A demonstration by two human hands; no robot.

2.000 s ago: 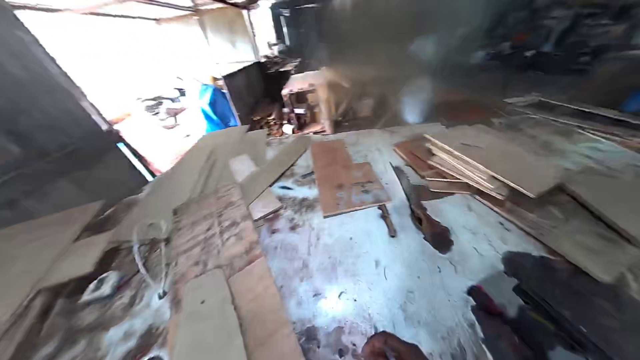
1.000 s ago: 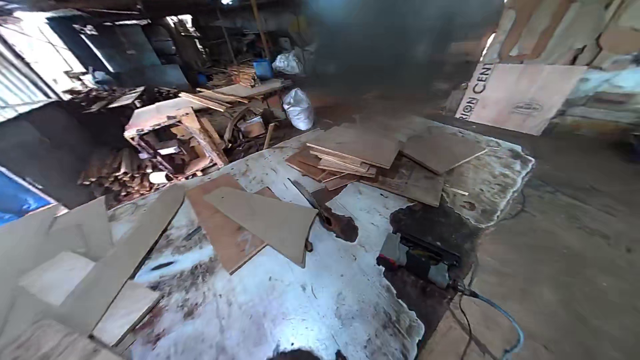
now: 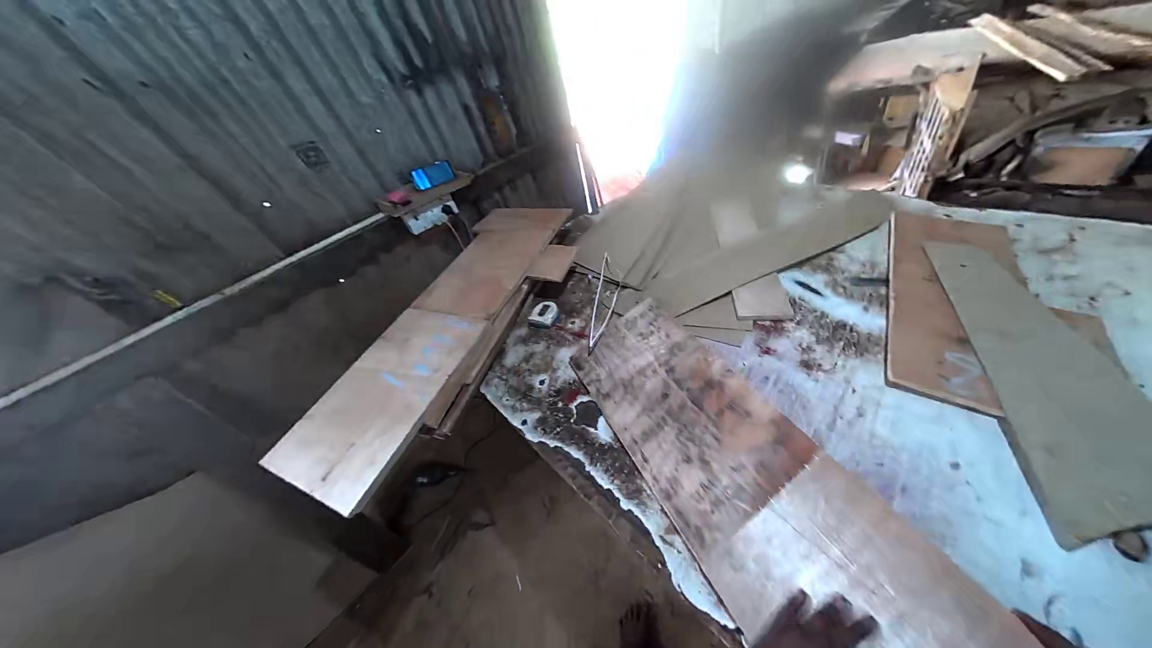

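My left hand (image 3: 814,623) is at the bottom edge, its fingers apart over the pale near end of a long plywood board (image 3: 765,468). A small part of my right hand (image 3: 1044,630) shows at that board's right edge; its fingers are hidden. To the right, a tapered grey-tan board (image 3: 1044,378) lies across a reddish-brown plywood piece (image 3: 936,315). Beyond the long board are large grey-tan sheets (image 3: 774,256) and a small pale offcut (image 3: 763,299). A tape measure (image 3: 544,314) sits near a thin looped strip (image 3: 605,310).
Stacked plywood boards (image 3: 405,364) lie left of the worn white tabletop (image 3: 936,459), across a gap. A phone (image 3: 433,175) rests on a small wall shelf above a socket box (image 3: 430,217). Scrap wood (image 3: 1035,45) fills the far right. The corrugated metal wall (image 3: 270,117) bounds the left.
The tapered grey-tan board lay on the long near plywood board two seconds ago; it now lies across the reddish-brown piece. My left hand has come into view. The view has swung left.
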